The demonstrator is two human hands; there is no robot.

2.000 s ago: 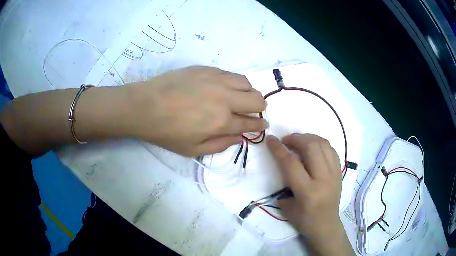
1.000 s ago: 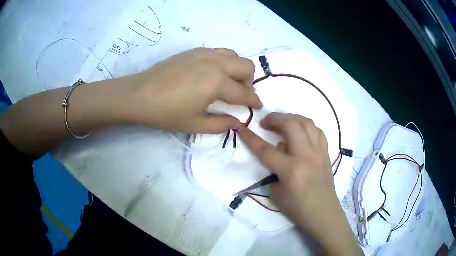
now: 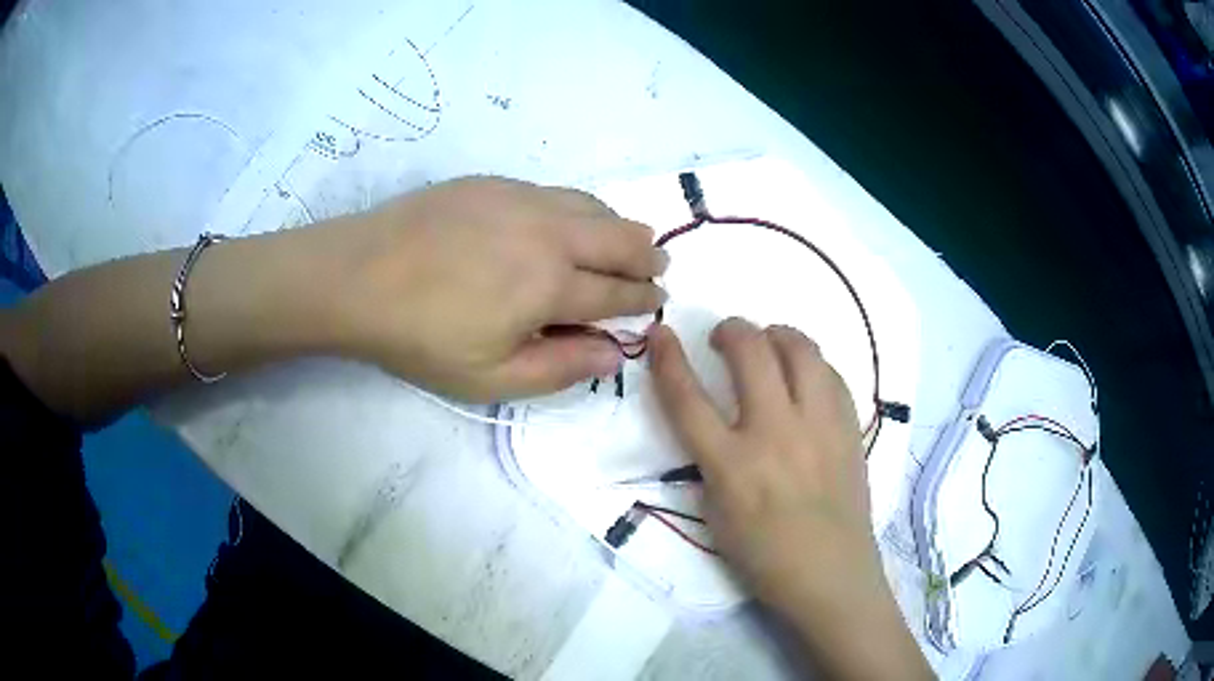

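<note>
A white housing [image 3: 766,286] lies on the tabletop under both my hands. A red and black wire pair [image 3: 852,286] curves around inside it. Small black connectors show at the top [image 3: 691,196], right [image 3: 895,412] and lower left [image 3: 623,526]. My left hand [image 3: 493,293] comes from the left, thumb and fingers on the wires near the housing's left side, partly hiding them. Short black wire ends [image 3: 608,387] stick out below my thumb. My right hand [image 3: 786,466] holds dark tweezers [image 3: 680,474] under its fingers, tips pointing left; its index fingertip touches the wires.
A second wired housing [image 3: 1052,486] lies on the right. A white cord [image 3: 459,410] runs beside the first housing under my left wrist. The white tabletop [image 3: 306,459] bears pen marks. A dark green belt [image 3: 932,120] with a metal rail [image 3: 1125,120] runs along the far right.
The housing shows slightly further left. My left fingers have closed in beside the wires after being spread wider. My right index fingertip stays at the wires; less of the tweezers shows.
</note>
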